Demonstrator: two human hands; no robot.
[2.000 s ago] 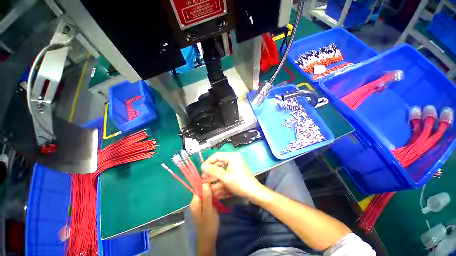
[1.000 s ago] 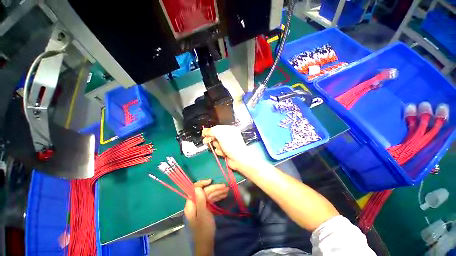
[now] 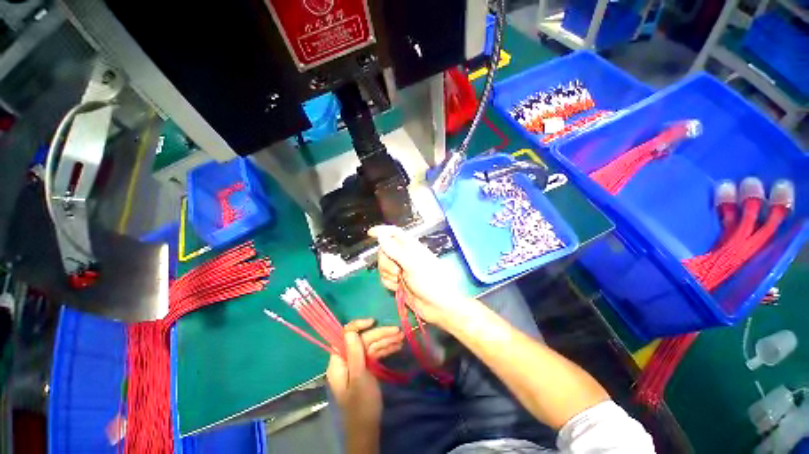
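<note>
My left hand [image 3: 353, 365] holds a fan of red wires [image 3: 321, 321] with silver-tipped ends over the bench's front edge. My right hand [image 3: 410, 277] is at the front of the black crimping die [image 3: 368, 199], with its fingertips at the die. Red wire hangs from my right hand in a loop down toward my lap; the wire's end at the die is hidden by the fingers. The crimping press [image 3: 222, 71] stands above, with a red label plate. The light blue terminal tray [image 3: 470, 232] sits right of the die, holding small silver terminals and a dark-handled tool.
A loose bunch of red wires [image 3: 217, 273] lies at left, running into a blue bin [image 3: 75, 381]. A metal plate [image 3: 133, 275] on a white arm stands left. A small blue bin [image 3: 202, 191] is back left. The large blue bin [image 3: 656, 208] at right holds capped red bundles.
From two seconds ago, my right hand has moved from beside the left hand up to the die, taking wire with it. Over the last second its fingertips shifted slightly right.
</note>
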